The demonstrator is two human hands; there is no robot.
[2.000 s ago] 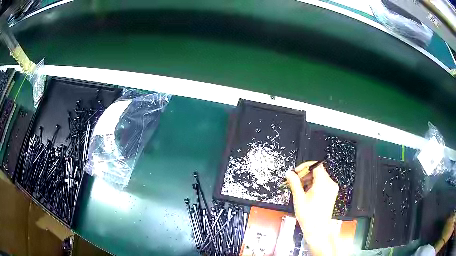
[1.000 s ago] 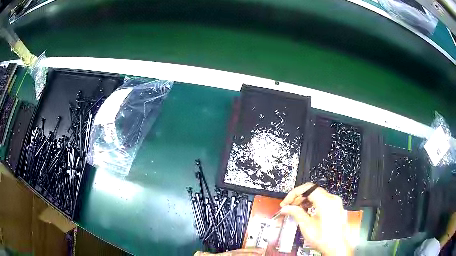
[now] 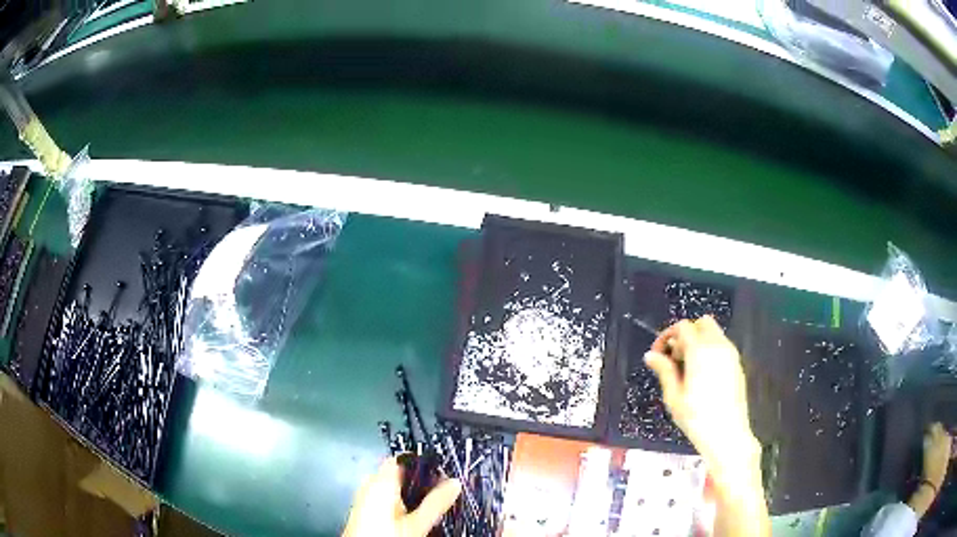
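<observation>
My right hand (image 3: 705, 380) is over the tray of small black parts (image 3: 651, 404), its fingers closed around thin tweezers (image 3: 642, 323) whose light tip points up and left. My left hand (image 3: 404, 503) is at the bottom edge, partly cut off, over the loose pile of black rods (image 3: 477, 462). Its thumb and fingers are around something dark; whether it grips rods is unclear. Small silver-white parts (image 3: 540, 346) lie heaped in the black tray beside the black parts. The metal fixture (image 3: 640, 493) sits on the orange base board (image 3: 540, 488) between my hands.
A large rod tray (image 3: 142, 210) and a clear plastic bag (image 3: 247, 294) are at left, above a cardboard carton (image 3: 52, 462). A tray with sparse dark parts (image 3: 824, 388) is at right, near another person's hand (image 3: 934, 456). A white rail (image 3: 409, 199) borders the green conveyor (image 3: 420, 126).
My right hand has moved from the fixture up to the black-parts tray with the tweezers. My left hand has moved left from the fixture's near edge to the rod pile.
</observation>
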